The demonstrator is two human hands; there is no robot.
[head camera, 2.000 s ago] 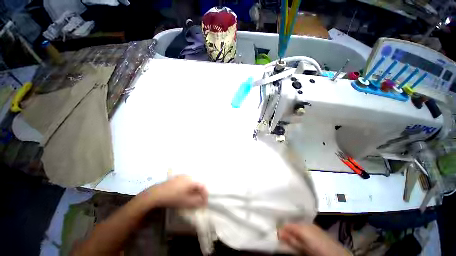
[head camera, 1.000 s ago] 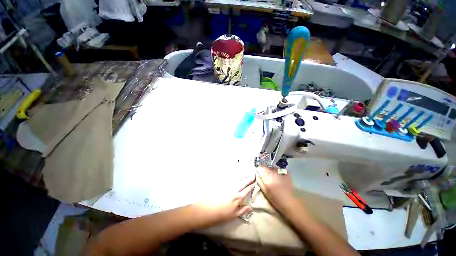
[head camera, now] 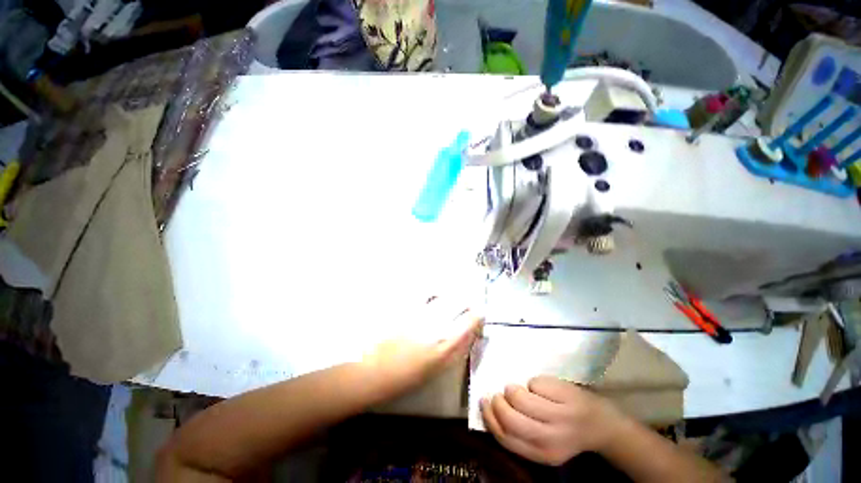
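A khaki cloth panel (head camera: 644, 375) lies at the table's front edge, below the needle area of the white sewing machine (head camera: 699, 184). Part of it looks white under glare. My left hand (head camera: 425, 363) lies flat on the cloth left of the seam line, its fingertips just below the presser foot; its outline is washed out by glare. My right hand (head camera: 543, 420) grips the cloth near the front edge with curled fingers. The presser foot (head camera: 493, 259) shows small and blurred in bright light; I cannot tell whether cloth is under it.
Khaki panels (head camera: 113, 274) lie at the left. Red-orange snips (head camera: 699, 313) lie under the machine arm. A light-blue piece (head camera: 441, 179) hangs left of the head. A teal-yellow screwdriver (head camera: 564, 42) stands on the head. Spool pegs (head camera: 802, 165) are at right, a floral bundle (head camera: 401, 33) behind.
My right hand has moved from beside the needle down to the front edge and grips the cloth there. My left hand has flattened on the cloth. The view has moved closer to the machine.
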